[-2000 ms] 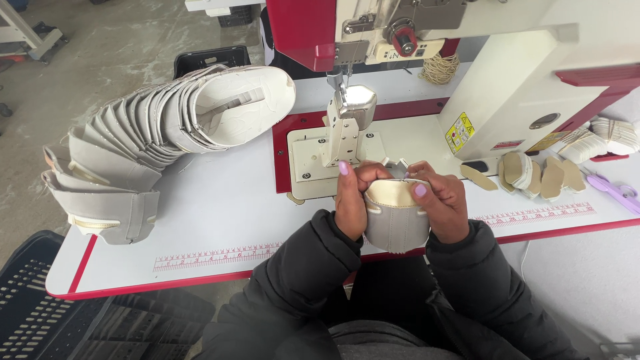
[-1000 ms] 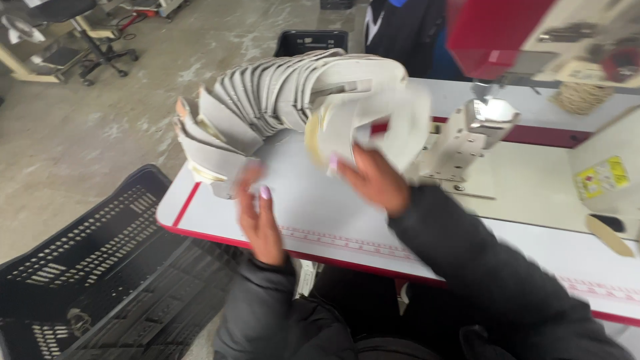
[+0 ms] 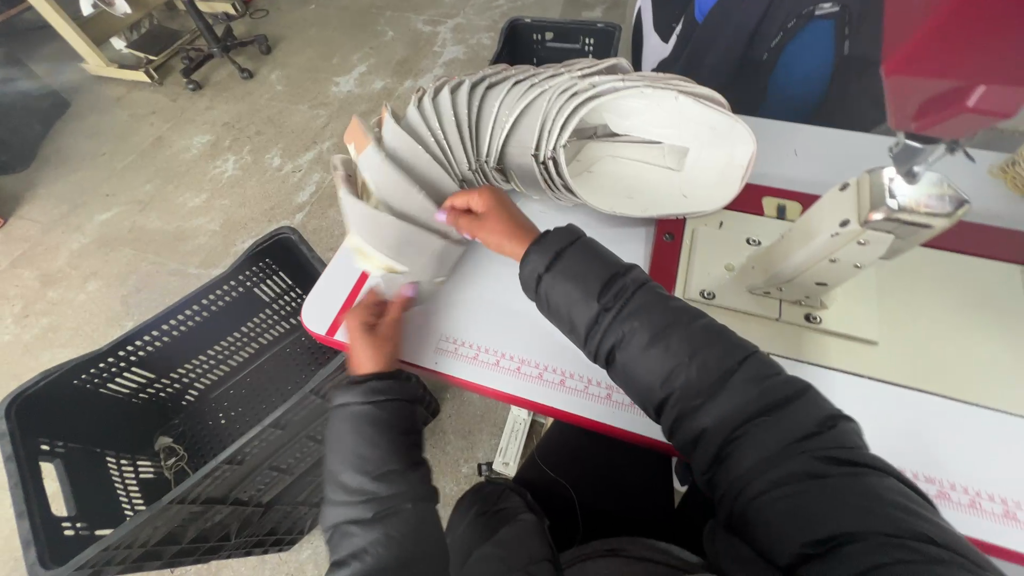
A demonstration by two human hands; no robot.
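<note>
A curved row of nested light-grey shoe uppers (image 3: 512, 120) lies along the far left part of the table, its right end showing a pale oval sole side. My right hand (image 3: 490, 222) has thumb and fingers at the upper edge of the grey upper at the near left end (image 3: 392, 236). Just below that piece is my left hand (image 3: 378, 326), blurred, its thumb and finger near the lower edge; whether it touches is unclear. The post-bed sewing machine (image 3: 848, 232) stands to the right of both hands.
A black perforated plastic crate (image 3: 160, 384) stands on the floor at the left, below the table's red edge (image 3: 480, 396). Another black crate (image 3: 560, 40) is behind the row. A printed ruler (image 3: 536, 372) runs along the table front. Dark and blue cloth hangs beyond the table.
Both hands have left the machine and moved left to the near end of the row. The grey upper they held there is no longer in them. The view has swung left.
</note>
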